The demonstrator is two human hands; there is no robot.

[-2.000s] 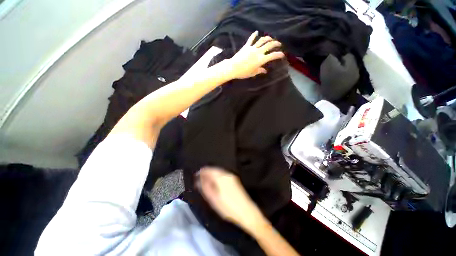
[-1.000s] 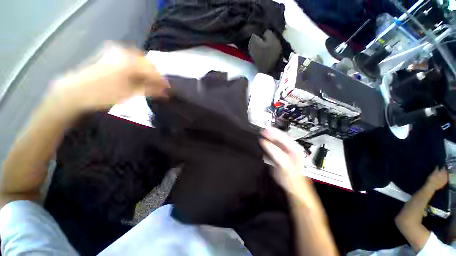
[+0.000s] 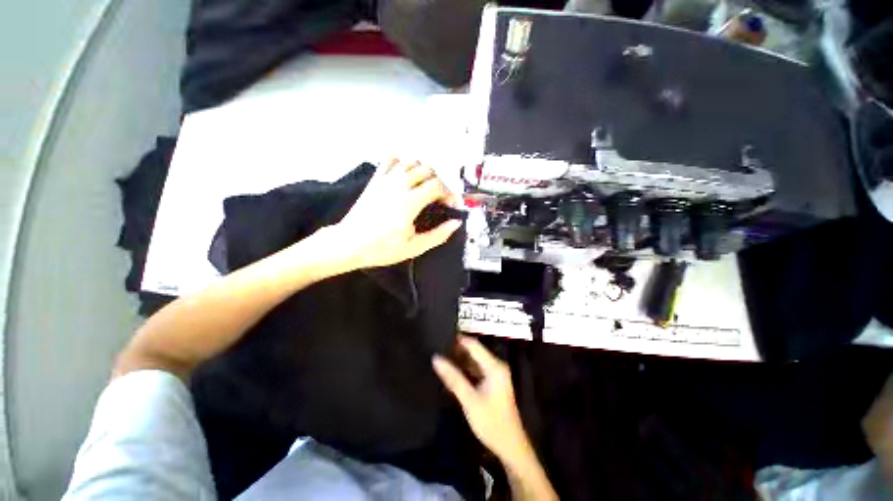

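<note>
A large black cloth panel (image 3: 333,342) lies over the table's front edge and my lap. My left hand (image 3: 397,220) presses on its upper right part, fingertips close to the needle area (image 3: 473,204) of the overlock machine (image 3: 656,108). My right hand (image 3: 480,387) is lower, at the panel's right edge, with thumb and fingers at the cloth edge. The cloth's right edge runs beside the small black plate (image 3: 504,282). The fingertips of my left hand partly hide the cloth near the foot.
Dark cloth heaps lie at the table's far end (image 3: 264,44) and at the left (image 3: 147,215). A black and yellow item (image 3: 665,292) lies on the table right of the foot. Another person's sleeve (image 3: 813,484) shows at the lower right. A pale partition stands at the left.
The view is closer to the machine. The panel has moved to the needle area. My left hand has come down onto it near the foot; my right hand has moved down its right edge.
</note>
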